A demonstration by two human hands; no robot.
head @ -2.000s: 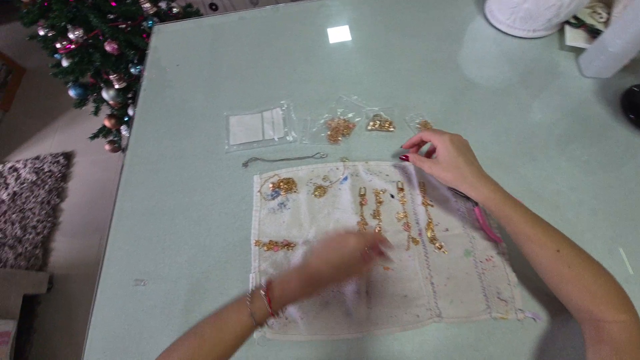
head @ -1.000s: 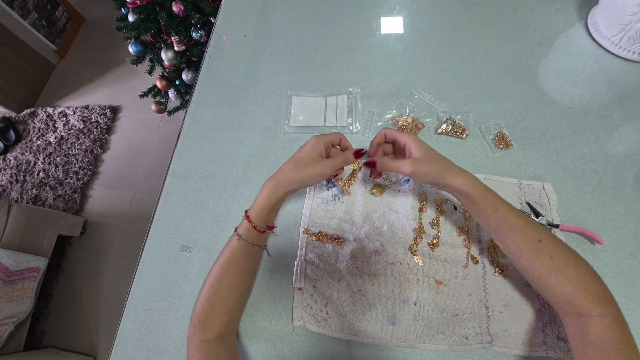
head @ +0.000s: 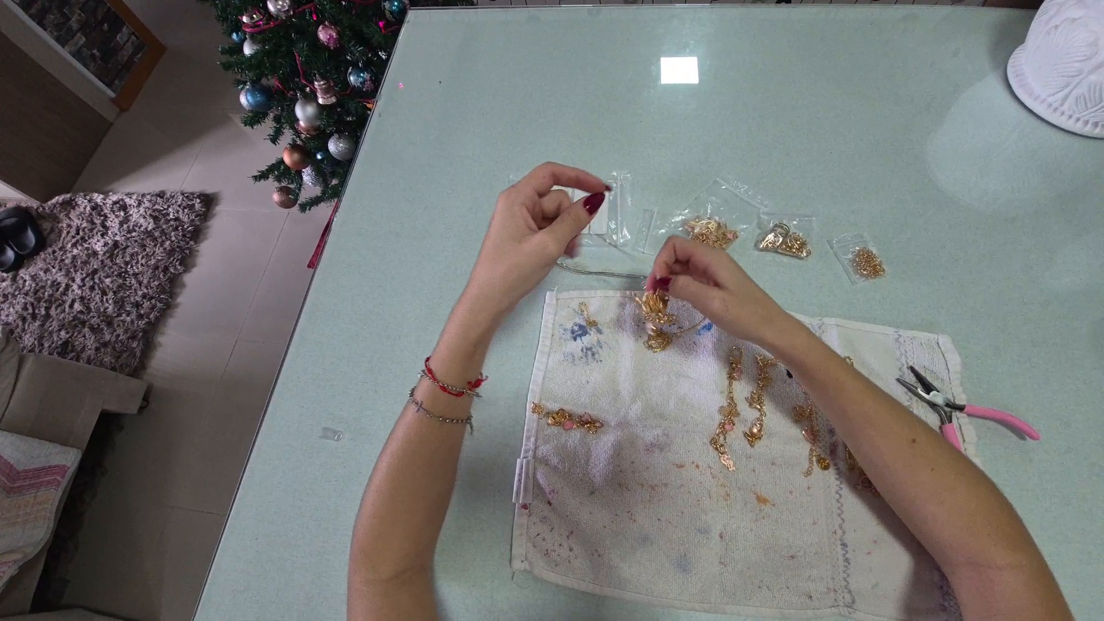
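Note:
My left hand (head: 539,216) is raised over a clear plastic bag (head: 617,203), its thumb and forefinger tips close together; whether something tiny is between them cannot be made out. My right hand (head: 707,280) pinches the top of a bunch of gold-coloured chain pieces (head: 655,321) at the towel's upper edge. A thin silver-coloured chain (head: 599,272) lies behind the stained white towel (head: 638,500). On the towel are a small gold-coloured piece (head: 587,314), a gold-coloured charm strand (head: 567,419) at left and several more, such as one strand (head: 729,414), partly under my right forearm.
Small clear bags of gold-coloured findings, one with rings (head: 867,261) and one with clasps (head: 783,241), lie beyond the towel. Pink-handled pliers (head: 992,412) rest at its right edge. A white embossed object (head: 1061,73) stands at the glass table's (head: 517,86) far right.
One second ago my hands were together above the towel's upper edge; now they are apart, the left raised up and to the left. The right holds the gold-coloured bunch lower down.

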